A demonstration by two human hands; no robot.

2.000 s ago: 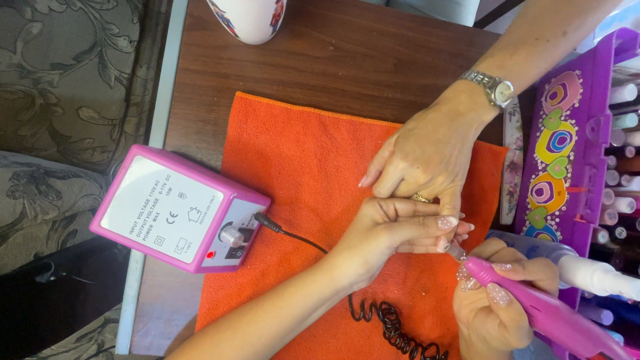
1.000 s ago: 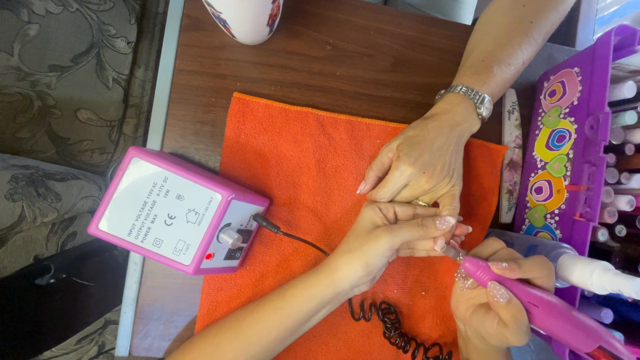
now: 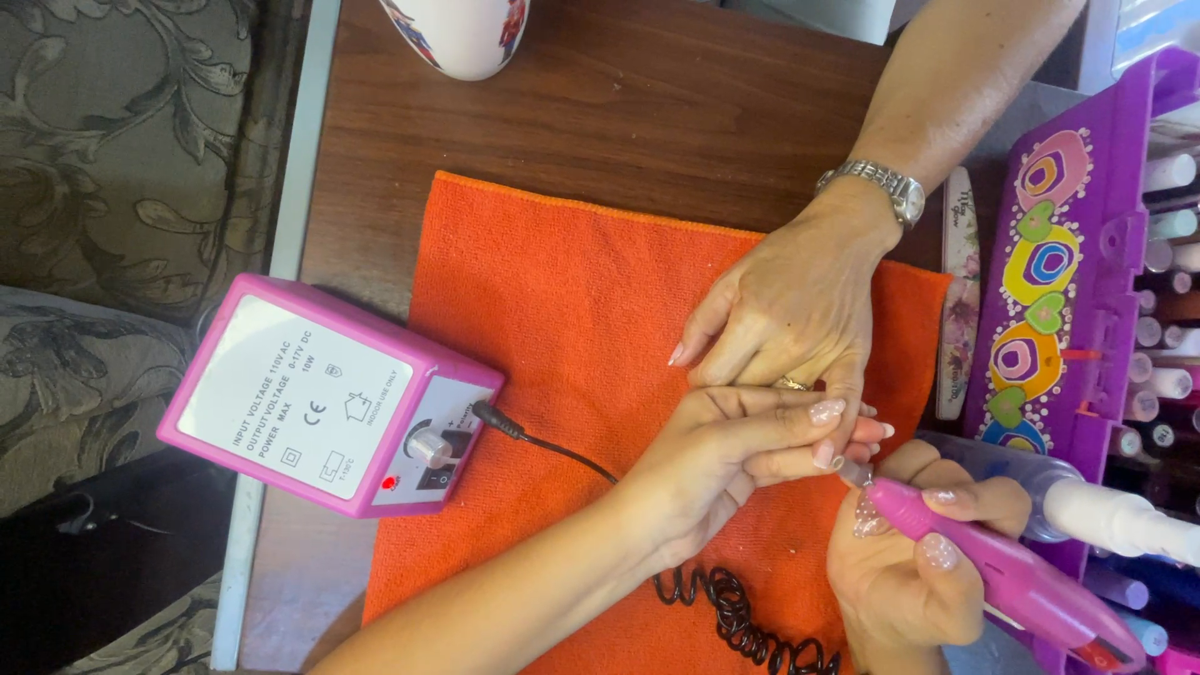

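Note:
My left hand grips a finger of another person's hand, which lies palm down over an orange towel and wears a metal watch and a ring. In my right hand is a pink electric nail drill, its bit touching or very near the fingertip between the hands; the exact contact cannot be told. The pink drill control box stands at the towel's left edge with a red light lit. A coiled black cord lies on the towel below my left wrist.
A purple case with many nail polish bottles stands at the right. Beside it lie a floral nail file and a clear bottle with a white nozzle. A white patterned object sits at the top of the wooden table.
The other person's wrist and forearm have shifted a little to the left since the earliest frame. My hands keep nearly the same hold on the finger and the drill.

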